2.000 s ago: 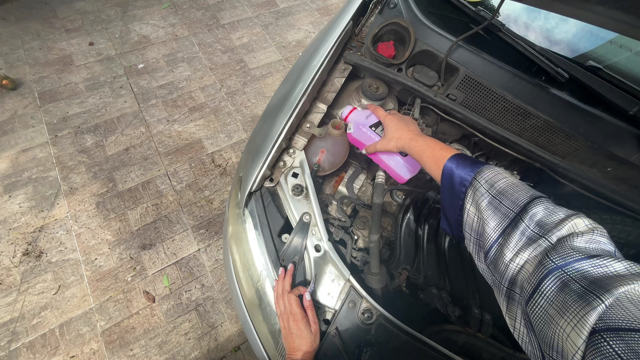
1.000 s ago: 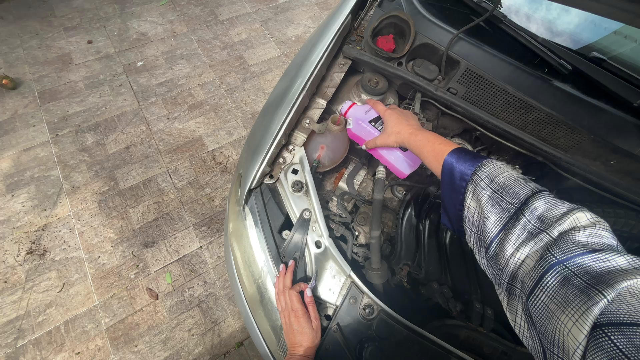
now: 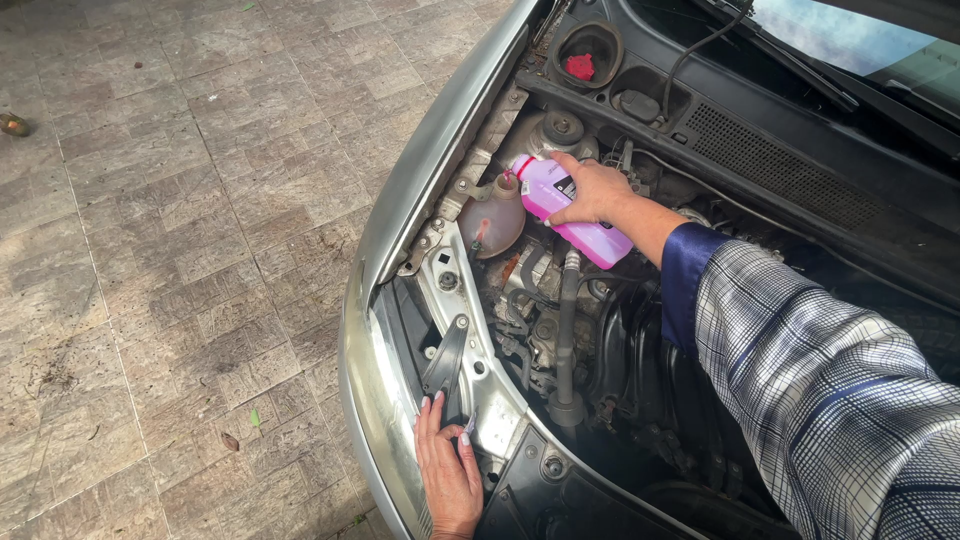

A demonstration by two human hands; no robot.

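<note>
My right hand (image 3: 596,196) grips a plastic bottle of pink coolant (image 3: 551,191), tilted with its open neck down to the left. Pink liquid runs from the neck into the uncapped filler of the round, translucent coolant expansion tank (image 3: 493,221). A red cap (image 3: 579,67) lies in the round recess above the strut mount. My left hand (image 3: 448,469) rests at the front edge of the engine bay, beside the headlight (image 3: 390,420), fingers a little apart on the black bracket and metal front panel. Nothing is plainly seen in it.
Engine hoses (image 3: 566,330) and the black intake manifold (image 3: 637,345) lie below the bottle. The cowl grille (image 3: 780,165) and a wiper arm (image 3: 806,64) are at upper right. Left of the silver fender (image 3: 427,142) is tiled paving (image 3: 187,300).
The bottle in my right hand has tipped further, and its neck has come to the tank's filler; liquid now shows at the neck. My left hand has stayed in place.
</note>
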